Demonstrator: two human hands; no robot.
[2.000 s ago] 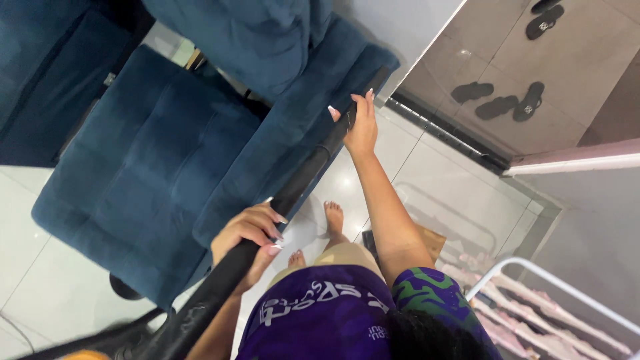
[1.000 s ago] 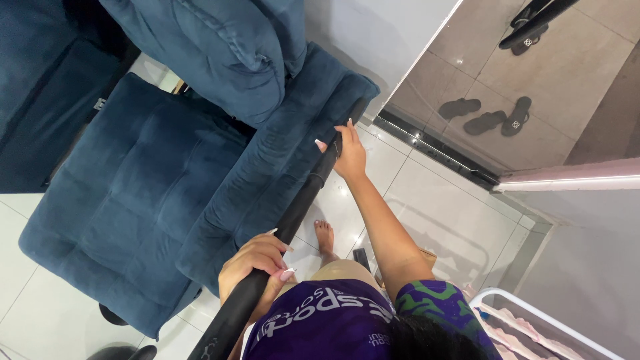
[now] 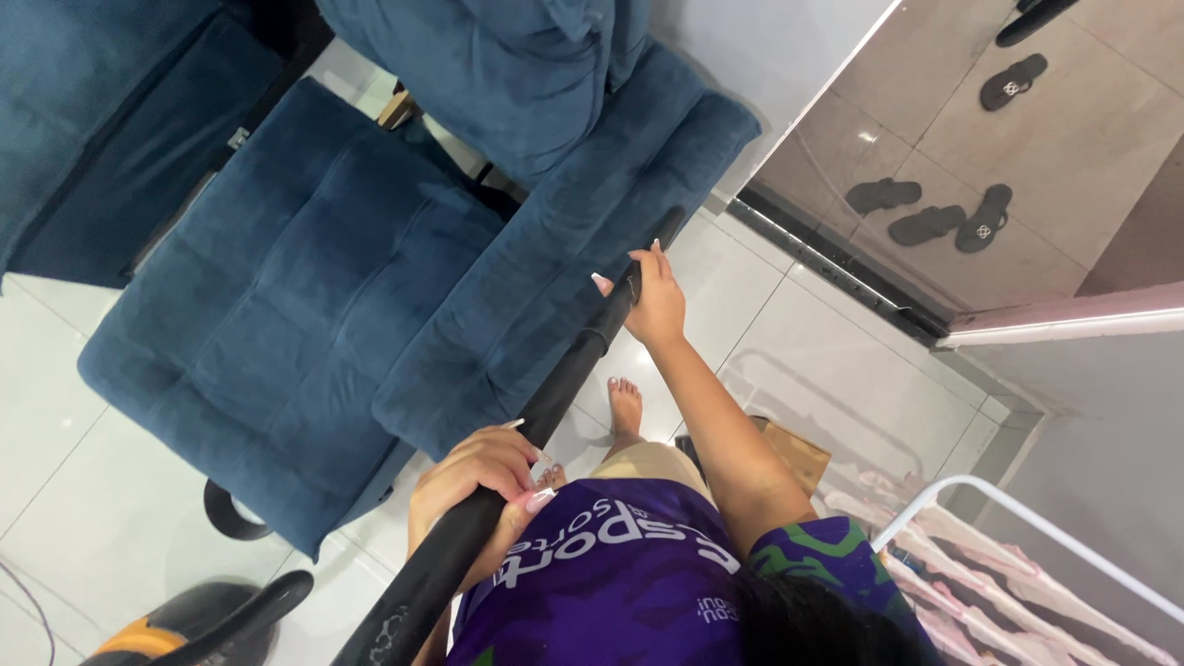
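A black vacuum cleaner tube (image 3: 555, 393) runs diagonally across the view, its far end over the arm of a blue upholstered sofa (image 3: 305, 277). My left hand (image 3: 476, 490) is wrapped around the tube's thicker lower part, close to my body. Further up, my right hand (image 3: 652, 296) holds the thinner part just beyond the joint. At the bottom left stands the black and orange body of a vacuum cleaner (image 3: 185, 629), with a dark curved hose or handle over it. Whether the tube's tip touches the fabric cannot be told.
A white drying rack (image 3: 980, 486) with light cloths stands at the lower right, near a cardboard box (image 3: 795, 453). Several black flip-flops (image 3: 985, 217) lie beyond the dark door track (image 3: 842, 268). A thin cable (image 3: 32, 601) lies at the lower left.
Both hands have stayed on the tube. The view has shifted somewhat, and the vacuum cleaner's body shows more fully at the lower left than one second ago.
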